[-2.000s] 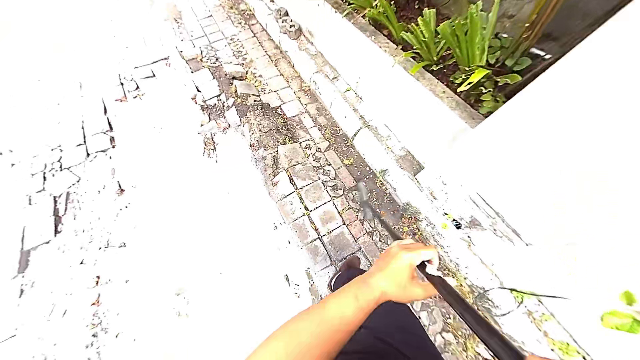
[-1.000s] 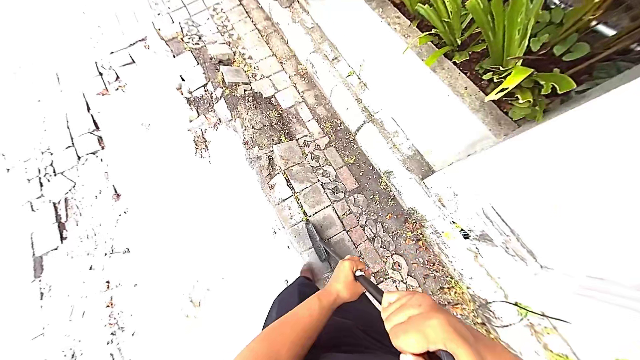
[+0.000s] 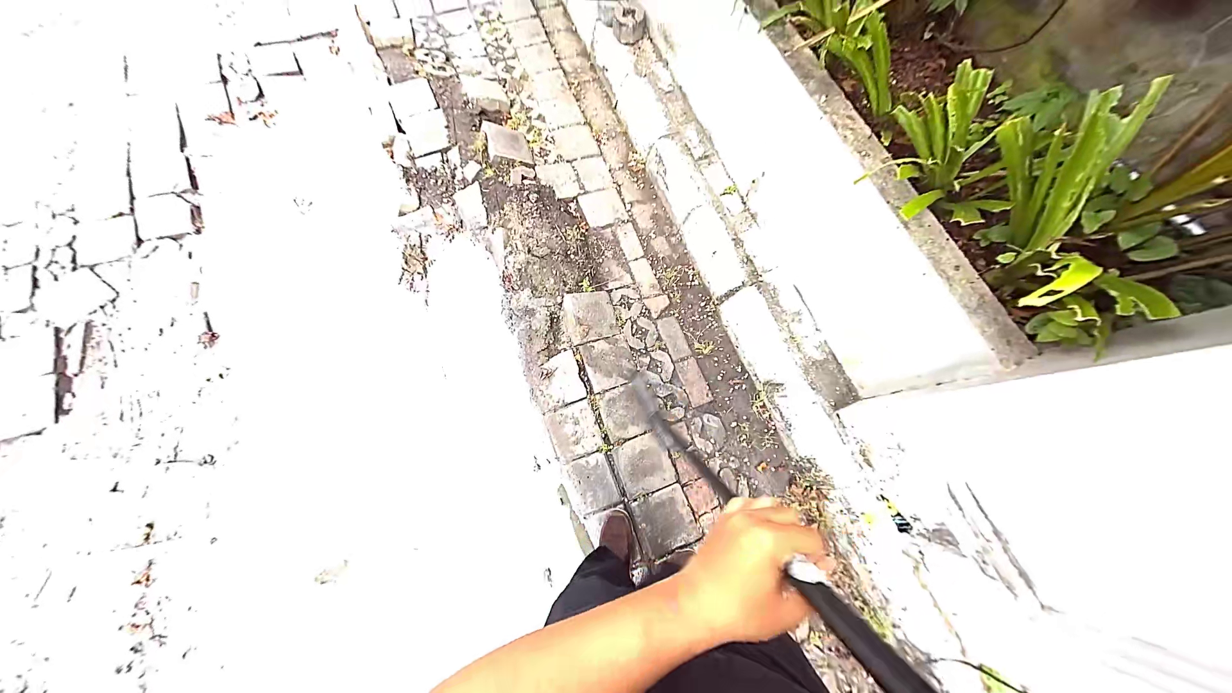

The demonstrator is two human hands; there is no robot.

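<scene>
My left hand is closed around the dark shaft of a long-handled tool, just above my legs. From the hand the shaft slants up and left to a narrow, motion-blurred grey head over the square stone pavers. Whether the head touches the pavers cannot be told. The other end of the shaft leaves the frame at the bottom right. My right hand is out of view. A strip of dark soil runs along the pavers' right side.
Loose paving blocks lie beside a patch of bare soil. A pale stone kerb runs along the right. Beyond it, a concrete edge borders a bed of green plants. My shoe rests on the path.
A second ago both hands were on the shaft; now only my left hand shows. The tool's head has moved up and right from near my foot.
</scene>
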